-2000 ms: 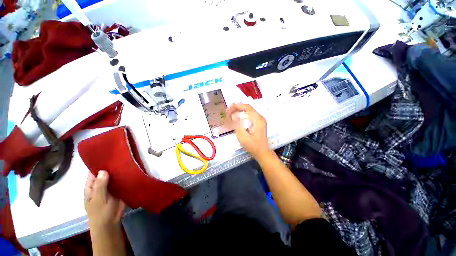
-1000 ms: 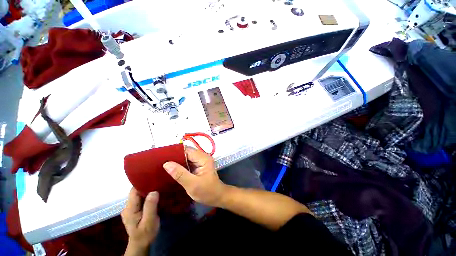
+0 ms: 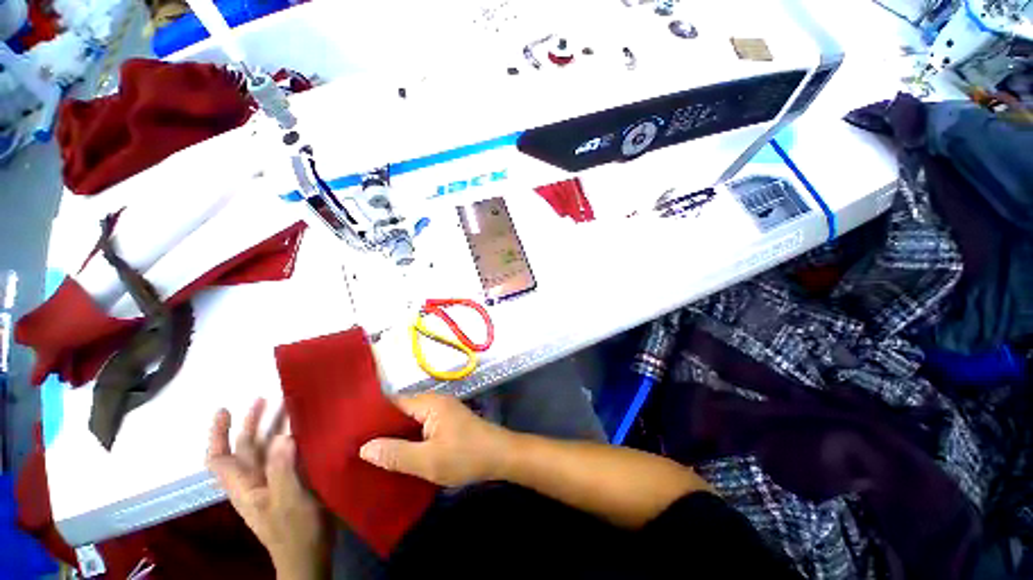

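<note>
A dark-red fabric strip (image 3: 340, 419) lies open at the table's front edge, its upper end on the white table and its lower end over my lap. My right hand (image 3: 436, 440) is on its right side, thumb on top and the other fingers hidden behind it. My left hand (image 3: 263, 470) is at its left edge, fingers spread and slightly blurred; it does not grip the strip. Scissors (image 3: 451, 340) with one red and one yellow handle loop lie just right of the strip's upper end.
The white sewing machine (image 3: 453, 159) stands behind, its needle area (image 3: 397, 244) above the strip. A phone (image 3: 496, 249) and red scraps (image 3: 565, 199) lie under its arm. A brown strip (image 3: 147, 351) and red pieces (image 3: 68, 329) lie left. Plaid garments (image 3: 816, 374) are heaped right.
The red strip was held folded by both hands; now it is opened out longer. My left hand has moved left and let go. The scissors' yellow loop is uncovered again.
</note>
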